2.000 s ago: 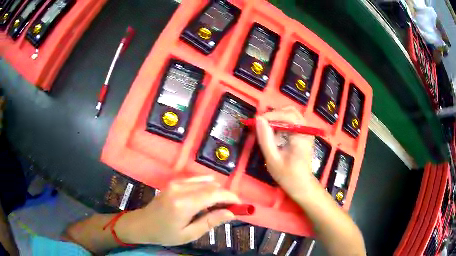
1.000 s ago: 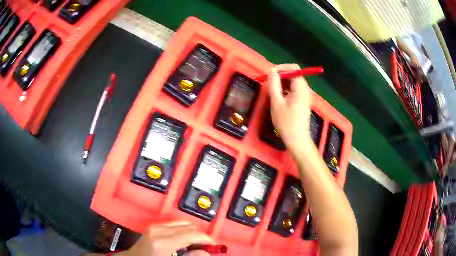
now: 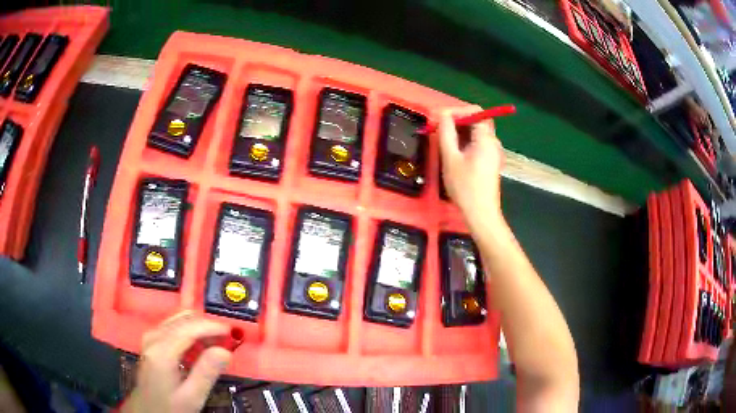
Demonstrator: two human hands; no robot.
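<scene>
A red tray [image 3: 363, 206] lies in front of me with closed black phones in two rows of pockets, each with a pale printed patch and a round yellow sticker. My right hand [image 3: 476, 173] holds a red marker [image 3: 491, 114], its tip at the patch of an upper-row phone [image 3: 401, 149]. My hand and wrist partly hide the upper-row phone at the right end. My left hand [image 3: 179, 363], cut off by the bottom edge, holds a red cap [image 3: 235, 338], open end outward, over the tray's lower left edge.
A white and red pen [image 3: 85, 214] lies on the dark mat left of the tray. A neighbouring phone tray [image 3: 48, 121] is at far left. Dark batteries [image 3: 323, 400] line the near edge. A green strip [image 3: 323, 32] runs behind, and red layered trays [image 3: 670, 274] stand at right.
The view has turned and shifted, so the tray appears straighter and further left. My right hand has moved the marker from the lower row to phones further along the upper row. The cap stays in my left hand.
</scene>
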